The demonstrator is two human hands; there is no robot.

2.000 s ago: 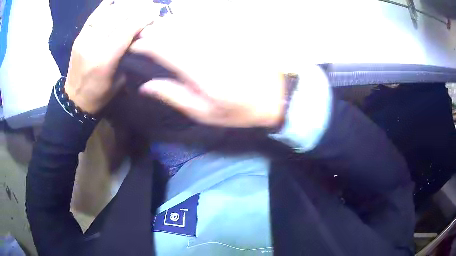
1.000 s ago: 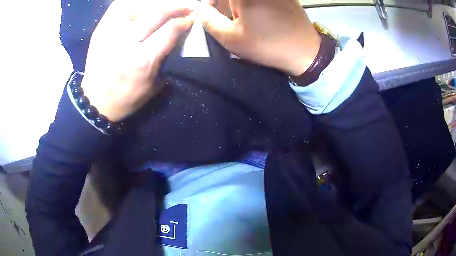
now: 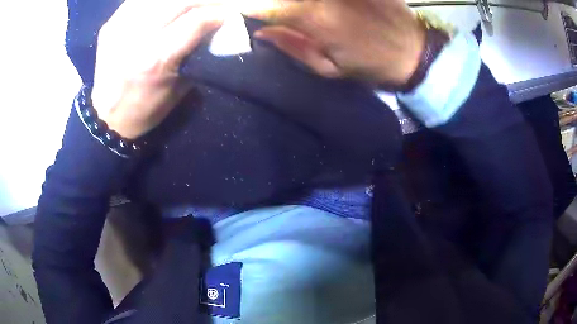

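A dark garment panel (image 3: 253, 133) with white lint specks hangs from both hands over my lap and the table's front edge. My left hand (image 3: 152, 69), with a beaded bracelet at the wrist, is shut on the panel's upper left part. My right hand (image 3: 354, 41), blurred, with a watch strap and pale cuff, is at the panel's upper right edge, its fingers bent on the cloth. A small bright white patch (image 3: 231, 37) shows between the hands; I cannot tell whether it is cloth or table. The fingertips near the top edge are overexposed.
The bright white table (image 3: 31, 126) spans the left and upper right. More dark cloth (image 3: 79, 38) lies at the upper left. A dark cloth pile (image 3: 547, 145) hangs at the right below the table edge. A thin metal part (image 3: 484, 9) shows at the top right.
Since two seconds ago, both hands have moved up and the right hand has moved right, with the panel now spread below them. In the last second, the right hand shifted slightly farther right.
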